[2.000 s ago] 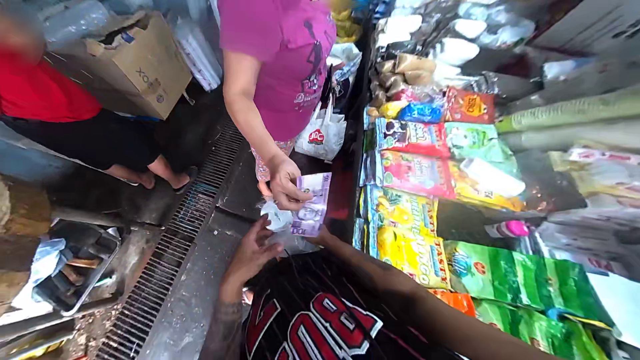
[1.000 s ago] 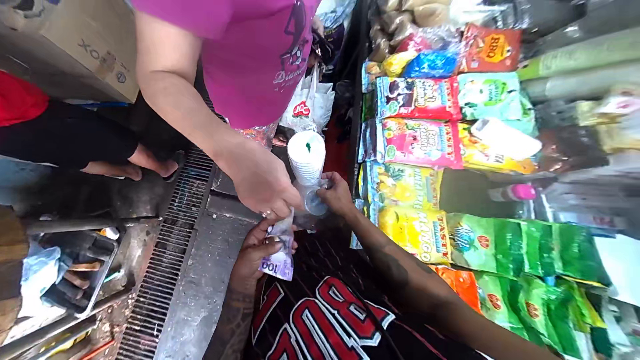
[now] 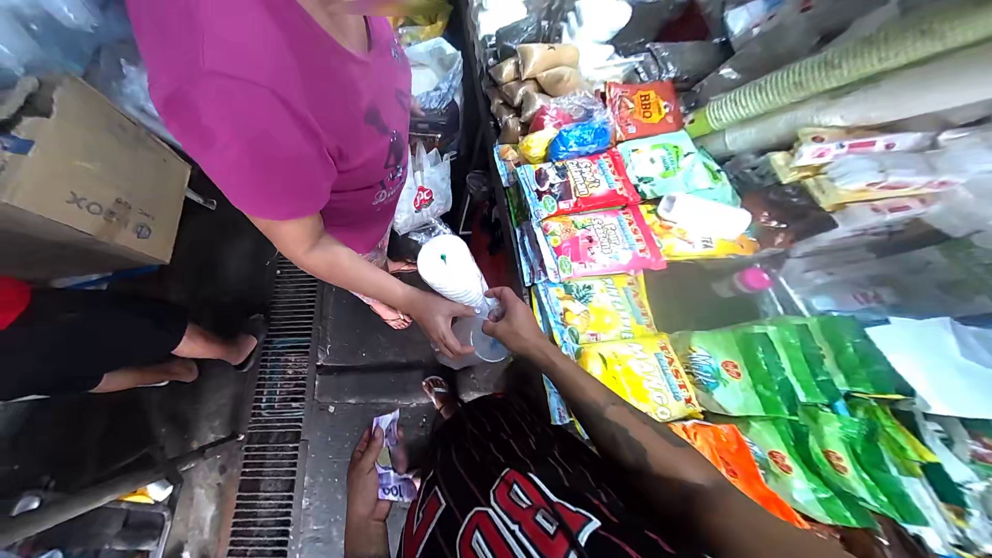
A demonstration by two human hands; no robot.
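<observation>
My left hand (image 3: 366,469), low in the view, is closed on a folded purple banknote (image 3: 395,487) against the front of my striped jersey. Above and to the right, my right hand (image 3: 510,319) pinches clear plastic at the lower end of a stack of white disposable cups or lids (image 3: 449,267). A round, clear plastic piece (image 3: 490,341) hangs just below my right fingers; its exact kind is unclear. A person in a purple shirt has a hand (image 3: 443,319) at the same plastic, on the left side, close to my fingers but apart from them.
Drink-mix packets (image 3: 593,244) and green packets (image 3: 721,372) cover the stall on the right, with long stacks of cups (image 3: 821,74) behind. A floor grate (image 3: 275,418) runs along the left. A cardboard box (image 3: 85,182) and another person's legs (image 3: 209,345) are further left.
My left hand has moved down and left with the banknote, away from the other person's hand. That person's hand has shifted right to the clear plastic. The cup stack came into view after the earliest frame.
</observation>
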